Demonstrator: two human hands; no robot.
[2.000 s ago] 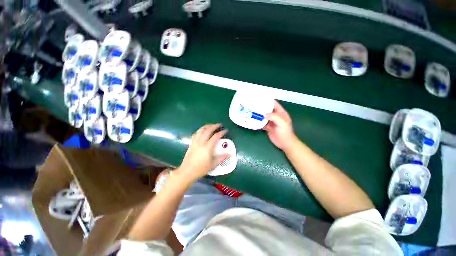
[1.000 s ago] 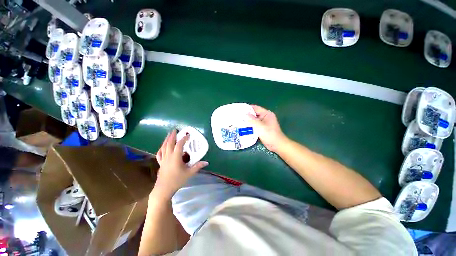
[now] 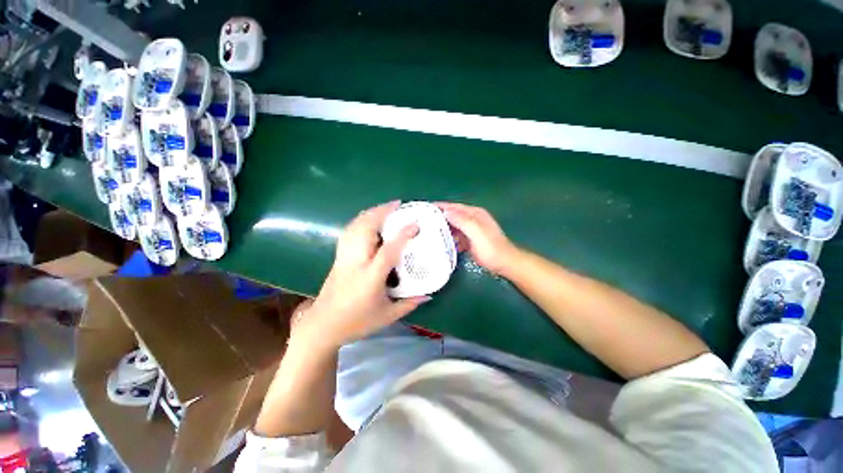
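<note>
A white front cover [image 3: 427, 259] with a dotted grille faces up in front of me, above the green surface. My left hand [image 3: 359, 277] holds it from the left, thumb and fingers around its edge and over its face. My right hand [image 3: 476, 238] is at its right edge, with the fingertips partly behind it. The back housing is hidden under the cover; its circuit board and blue part cannot be seen. Whether the two shells are fully closed together cannot be told.
A tiered stack of housings [image 3: 166, 139] stands at left, a smaller stack [image 3: 775, 300] at right. Several housings [image 3: 588, 42] lie beyond the white strip [image 3: 499, 127]. A single cover [image 3: 241, 46] lies at upper left. An open cardboard box [image 3: 213, 323] with loose covers is at lower left.
My left hand has brought the cover right and over the housing, whose open face no longer shows. My right hand has stayed at the right edge. The camera view has shifted slightly.
</note>
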